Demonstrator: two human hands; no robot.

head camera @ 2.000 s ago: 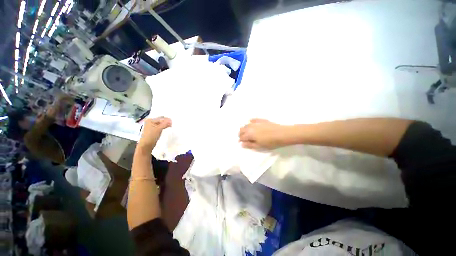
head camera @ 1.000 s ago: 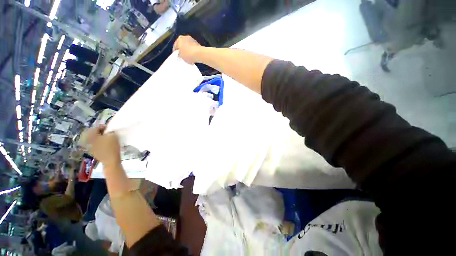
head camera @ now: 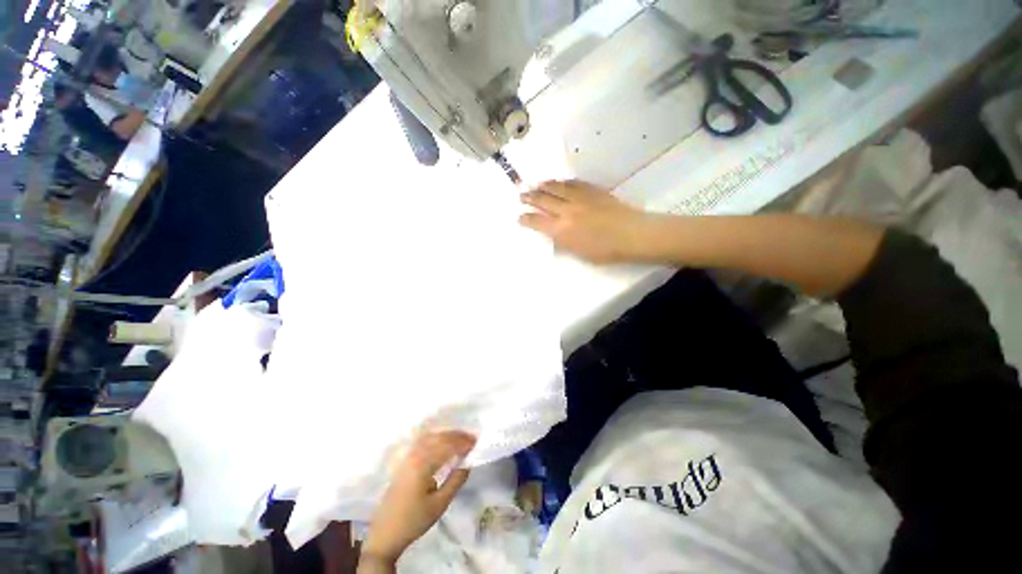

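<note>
A large white cloth panel (head camera: 403, 292), its detail lost in glare, lies over the table from the needle down to the near edge. My right hand (head camera: 583, 221) holds its upper right corner, with closed fingertips just beside the needle and presser foot (head camera: 508, 168). My left hand (head camera: 424, 488) grips its lower edge near my lap. The off-white machine head (head camera: 443, 67) stands above the needle. Glare hides whether cloth is under the foot.
Black-handled scissors (head camera: 740, 99) and thin dark tweezers (head camera: 841, 33) lie right of the needle, behind the ruler tape (head camera: 734, 185). More white cloth (head camera: 207, 415) partly covers the blue tray (head camera: 258, 283) at left. A thread cone (head camera: 142, 333) and another machine (head camera: 95, 448) are beyond. A person (head camera: 112, 107) sits upper left.
The view has swung right to the machine. My hands have brought a panel from the left pile, where they held it raised, to the table; my right hand is now at the needle.
</note>
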